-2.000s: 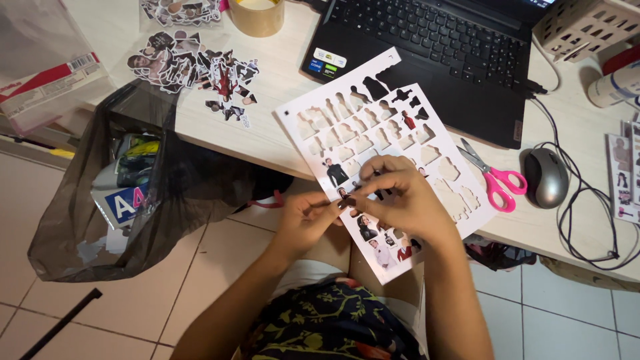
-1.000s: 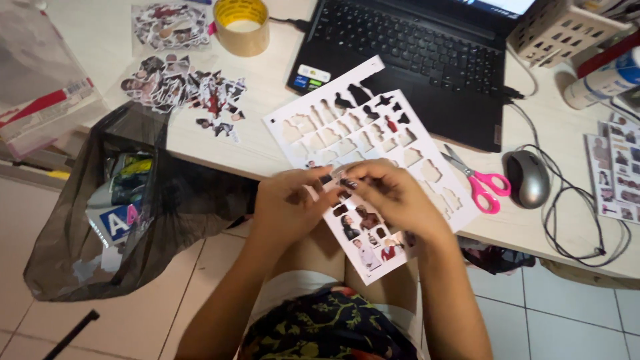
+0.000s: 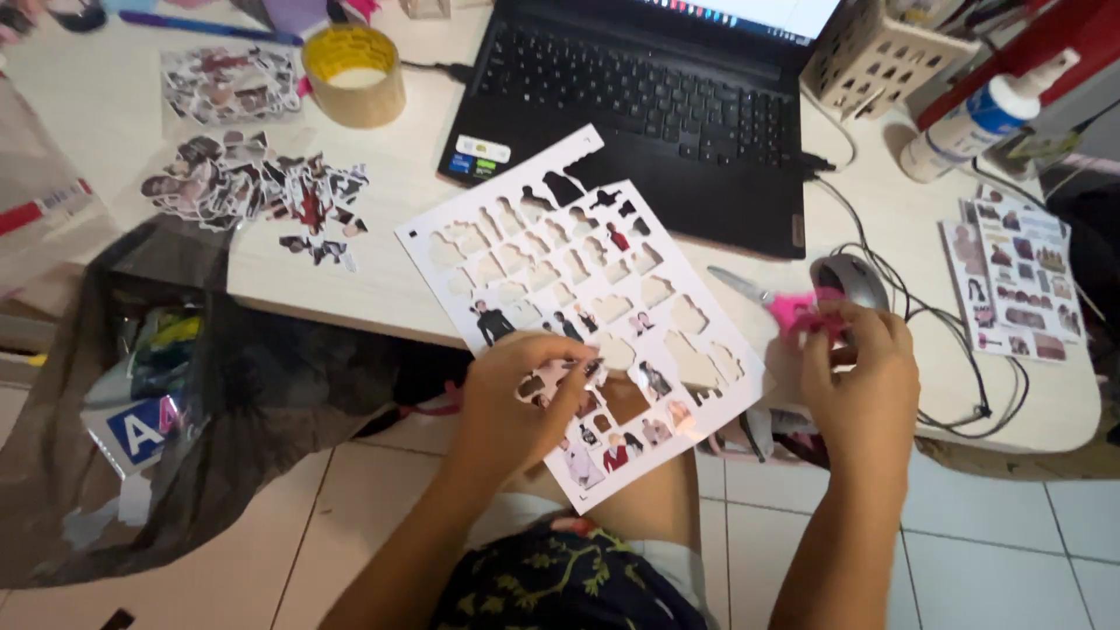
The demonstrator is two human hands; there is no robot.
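My left hand [image 3: 529, 394] pinches a small cut-out sticker [image 3: 588, 366] between thumb and fingers, over the lower left of a white sticker sheet [image 3: 560, 289]. Many cut-out holes show in the sheet, with several printed figures left near its lower end. At the right, my right hand [image 3: 857, 376] has its fingers at the pink handles of the scissors [image 3: 787, 306]; the handles are blurred, and the metal blades point up and left on the desk. Loose cut-out stickers [image 3: 254, 192] lie in a pile at the left, below a clear bag of stickers [image 3: 229, 83].
A black laptop [image 3: 639, 114] stands behind the sheet. Tape roll [image 3: 354, 79] and blue pen [image 3: 210, 28] lie at the back left. A mouse [image 3: 849, 284], cables, more sticker sheets [image 3: 1019, 271] and a spray bottle [image 3: 971, 118] are at the right. A dark plastic bag [image 3: 201, 376] hangs from the desk's edge.
My right hand has left the sheet and moved right to the scissors' handles. My left hand stays over the sheet with the small piece. The view has shifted closer to the desk.
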